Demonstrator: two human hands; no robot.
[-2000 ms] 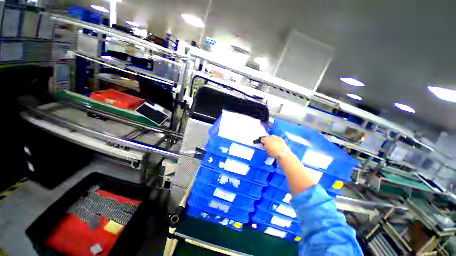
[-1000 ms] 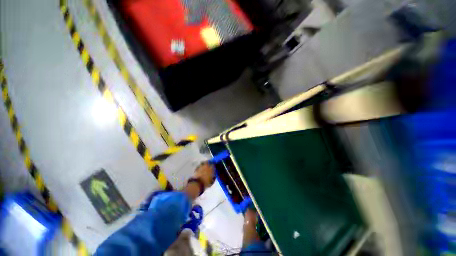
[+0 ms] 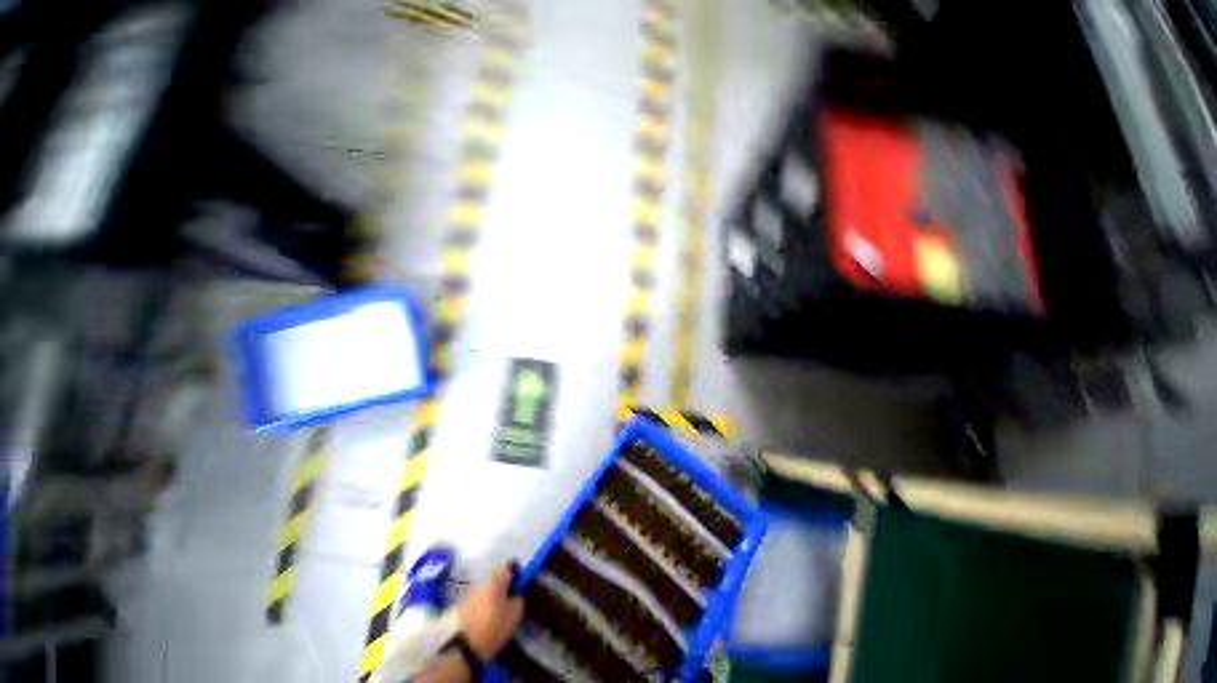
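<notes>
A blue parts bin is in front of me at the lower middle, tilted in view. It holds rows of small dark brown parts, like wound components, with pale divider strips between the rows. My left hand grips the bin's left side; a black band is on the wrist and something dark is at a fingertip. My right hand is not in view. The bin's near end is cut off by the picture's bottom edge.
A trolley with green shelves stands at the lower right, with another blue bin at its left side. A red-lined black tote is at the upper right. A blue bin with a white inside is at the left.
The blue bin with brown parts has come out from the trolley's shelf into full view. The right hand has left the picture. The view has swung left.
</notes>
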